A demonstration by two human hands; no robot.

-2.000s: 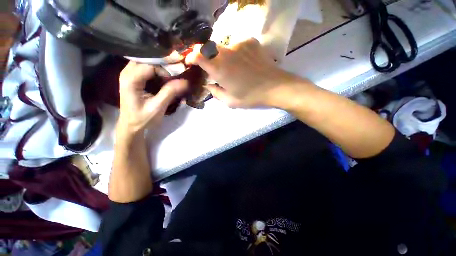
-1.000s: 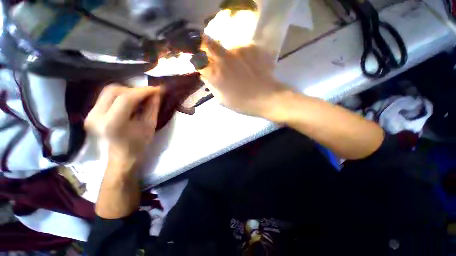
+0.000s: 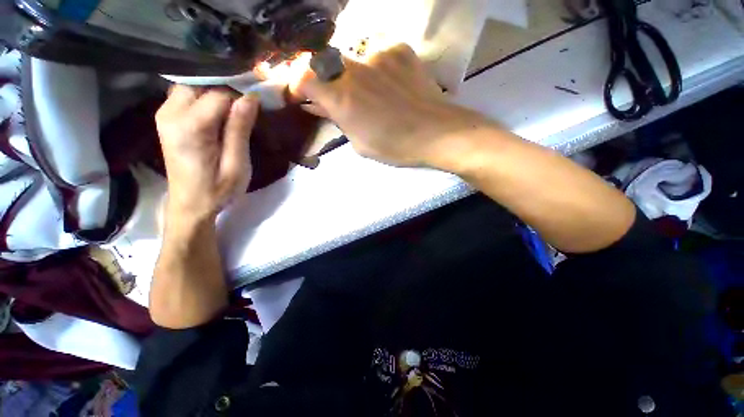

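Observation:
The maroon panel lies on the white table below the machine head. A white panel edge runs along its top toward the glow at the needle area. My left hand is closed with thumb against fingers, gripping the cloth left of the needle area. My right hand has its fingertips at the cloth by the presser foot, with a dark band on one finger; whether it grips or presses is hidden. The sewing machine head covers the top left.
Black scissors lie at the table's upper right. A pale angular sheet lies right of the lamp glow. Sewn white-and-maroon cloth is heaped at left. More maroon cloth hangs below. White cloth sits beyond the front edge.
My left hand, blurred and lower one second ago, is now closer to the machine head, at the white edge. My right hand stays by the needle area. The view has shifted slightly.

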